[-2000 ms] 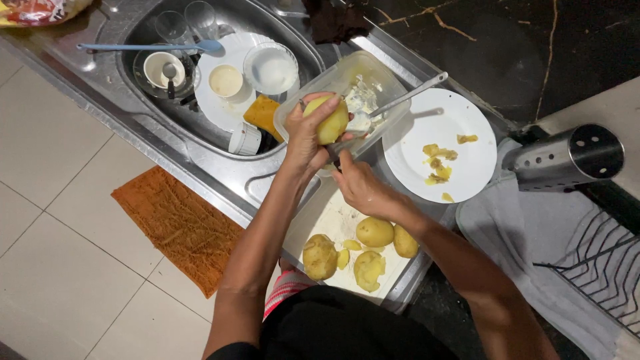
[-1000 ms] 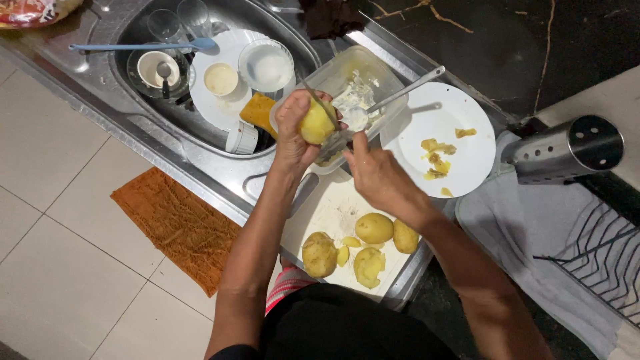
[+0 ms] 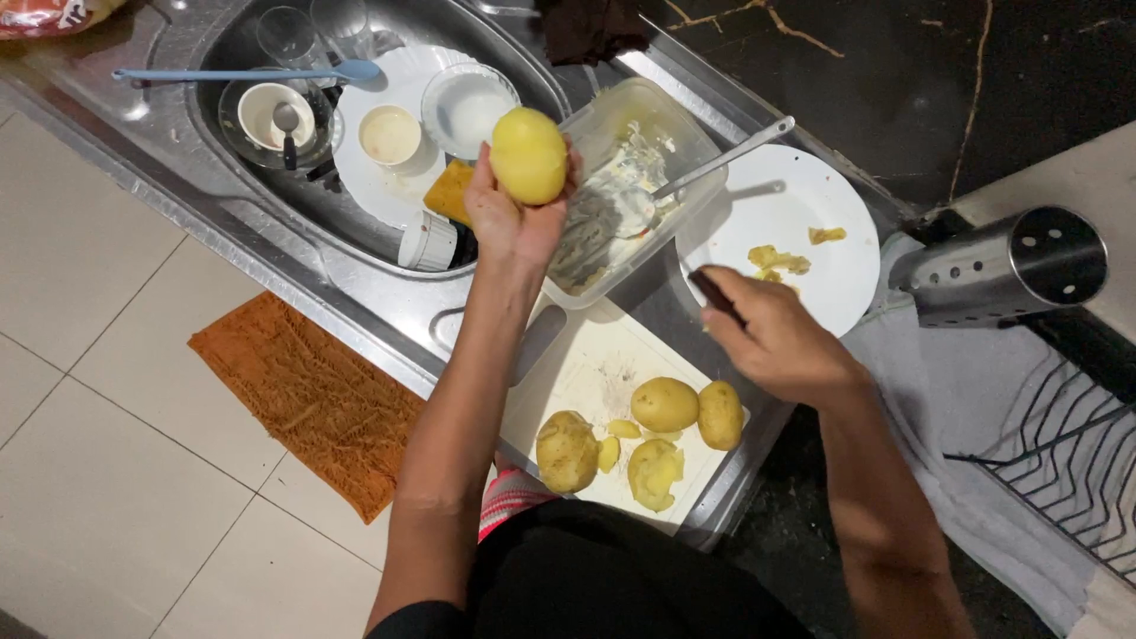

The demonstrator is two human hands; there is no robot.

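Observation:
My left hand (image 3: 519, 209) holds a peeled yellow potato (image 3: 529, 156) between the sink and a clear plastic container (image 3: 621, 257). A white creamy mix and a metal spoon (image 3: 723, 158) are in that container. My right hand (image 3: 772, 333) grips the dark handle of a knife (image 3: 717, 298) over the near edge of a white plate (image 3: 834, 293); its blade is hard to make out. Potato peels (image 3: 778, 260) lie on the plate. On the white cutting board (image 3: 577, 364) are unpeeled potatoes (image 3: 665, 405), a broken potato (image 3: 655, 475) and small potato pieces (image 3: 609, 454).
The steel sink (image 3: 311, 209) at upper left holds dishes, glasses, a yellow sponge (image 3: 450, 190) and a blue spoon (image 3: 257, 75) across its rim. At right stand a perforated steel holder (image 3: 985, 271) and a wire rack (image 3: 1065, 444) on a grey cloth (image 3: 932, 382). An orange mat (image 3: 311, 399) lies on the floor.
My hands were close together at the potato; now they are apart. The left has raised the potato toward the sink side, while the right has moved right with the knife, over the plate's edge.

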